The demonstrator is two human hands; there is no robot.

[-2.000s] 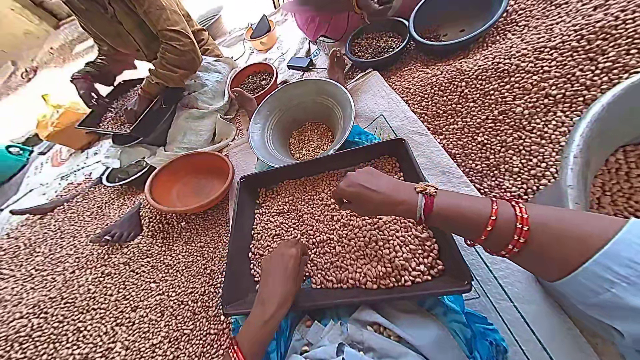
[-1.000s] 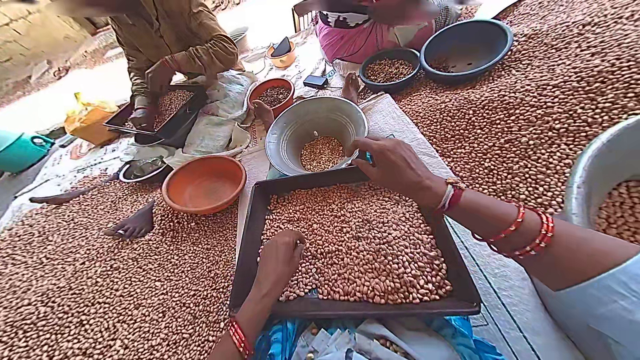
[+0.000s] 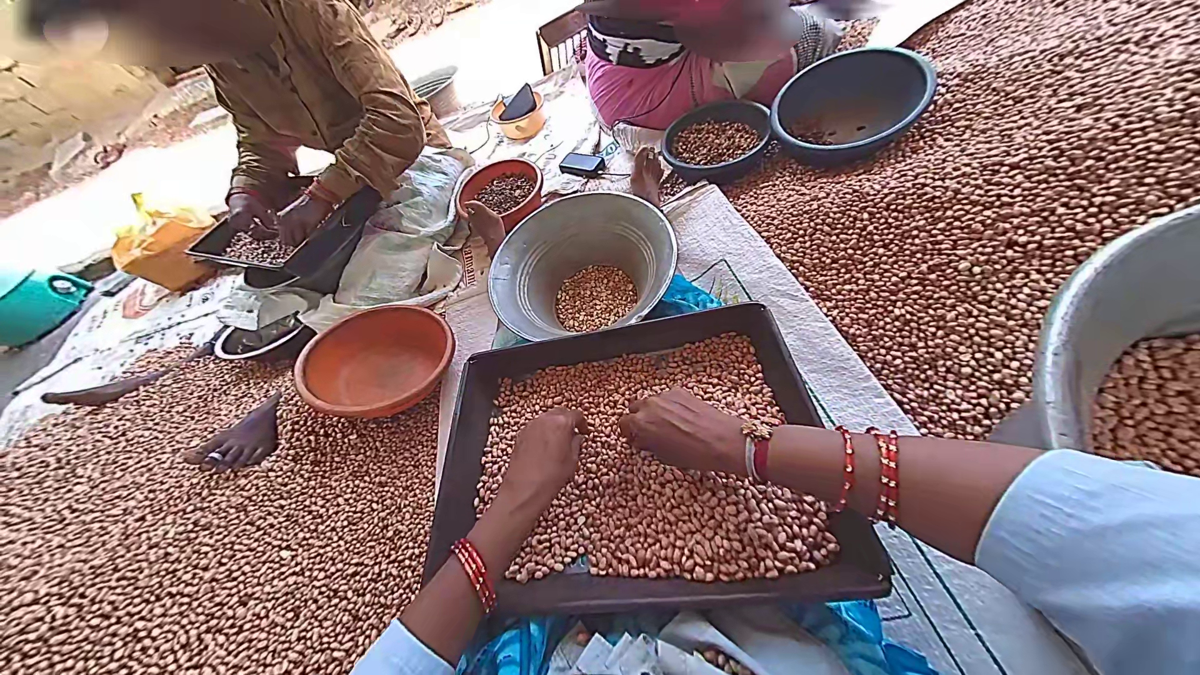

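Observation:
A black rectangular tray [image 3: 656,591] holds a layer of reddish-brown nuts, likely peanuts [image 3: 694,525]. My left hand [image 3: 547,450] rests on the nuts left of the tray's middle, fingers curled; whether a nut is between them cannot be told. Close to its right, my right hand [image 3: 682,431] touches the nuts with bent fingers, their tips hidden. Just beyond the tray's far edge stands a metal basin [image 3: 525,262] with some nuts [image 3: 596,298] at its bottom. An orange bowl [image 3: 375,361] lies to the left of the tray, with nothing visible in it.
Nuts cover the ground on both sides. A large metal tub [image 3: 1069,347] with nuts stands at the right. Farther off are dark basins [image 3: 853,103], a red bowl [image 3: 502,195] and a phone-like device [image 3: 582,165]. One person [image 3: 328,94] handles another tray; a second person [image 3: 647,84] sits beyond.
My right hand has moved from the metal basin's near rim back down to the nuts in the tray. My left hand stays over the tray's left part.

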